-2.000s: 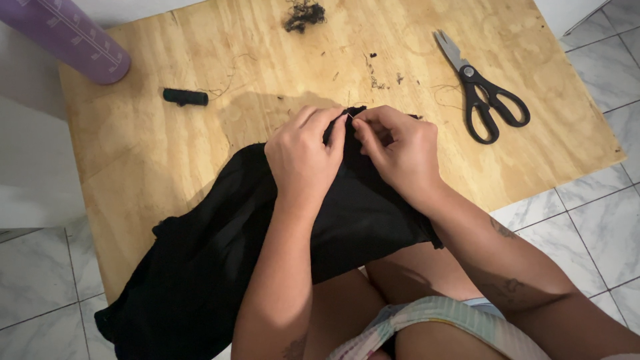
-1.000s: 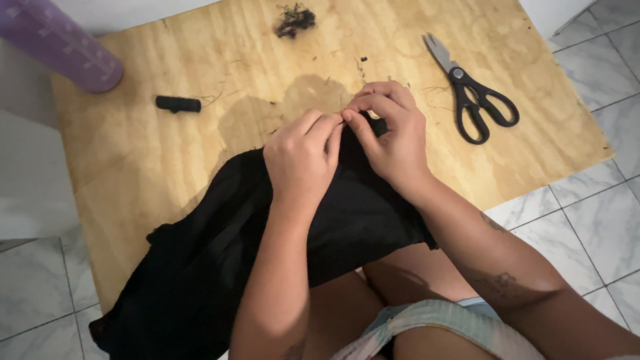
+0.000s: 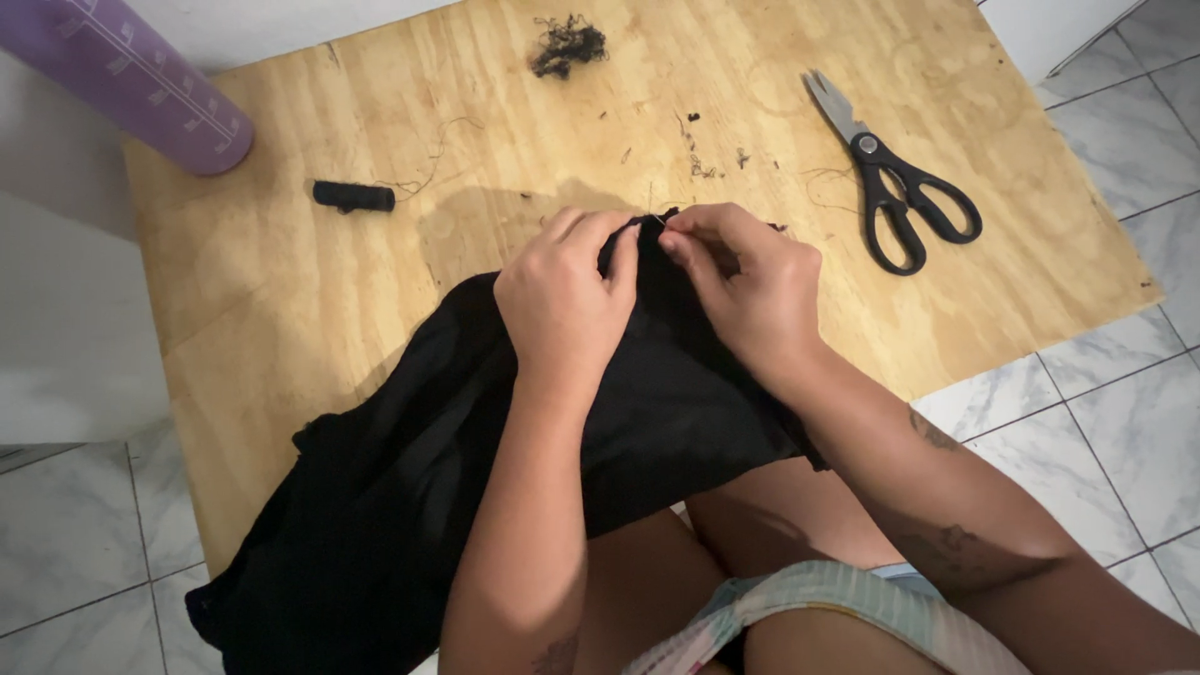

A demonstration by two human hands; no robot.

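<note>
A black cloth garment [image 3: 450, 441] lies over the near side of the plywood table and hangs over its edge onto my lap. My left hand [image 3: 572, 291] pinches its upper edge between thumb and fingers. Just to the right, my right hand [image 3: 750, 272] holds a thin sewing needle [image 3: 660, 220] between thumb and forefinger, close against the cloth's edge. Whether the needle's tip is in the fabric cannot be told. A spool of black thread [image 3: 353, 196] lies left of my hands, with a loose strand trailing from it.
Black-handled scissors [image 3: 891, 178] lie at the right of the plywood table [image 3: 994, 309]. A tangle of black thread [image 3: 568, 45] sits at the far edge, with thread scraps [image 3: 701, 169] nearer. A purple bottle [image 3: 187, 112] stands at the far left corner.
My right hand has drawn slightly away from my left, and the needle now shows between them. One second ago their fingertips were together. My left hand keeps its pinch on the cloth.
</note>
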